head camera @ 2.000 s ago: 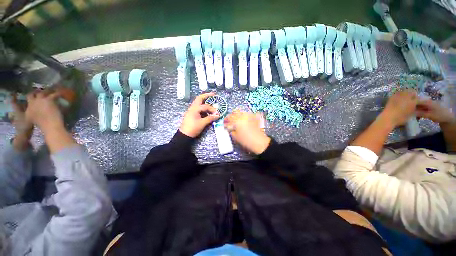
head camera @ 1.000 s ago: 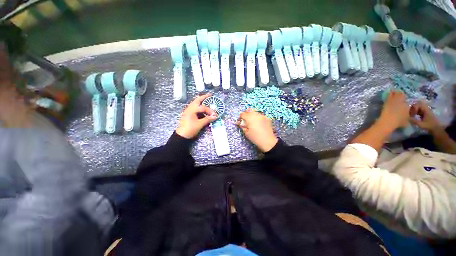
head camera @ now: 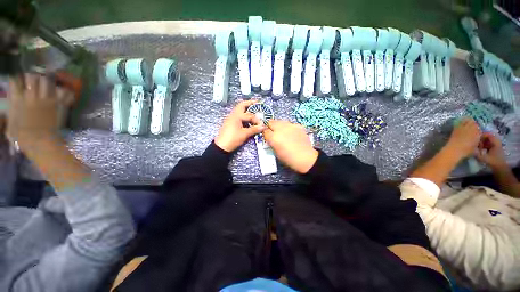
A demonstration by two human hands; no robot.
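Note:
A handheld fan lies in front of me, its round grille at the top and its pale handle pointing towards me. My left hand holds the fan at its head, fingers on the grille's left side and lower rim. My right hand is at the fan's neck, its fingertips together and touching the fan beside my left fingertips. Whether a small part is between the right fingertips cannot be made out. The right hand covers part of the neck.
A heap of light-blue parts and a heap of dark parts lie right of my hands. A row of fans stands along the back. Three fans stand at left. Neighbours' arms are on both sides.
My right hand has moved left from beside the fan onto its neck, meeting my left fingertips. The left neighbour's hand has come back into view. The whole view has shifted slightly.

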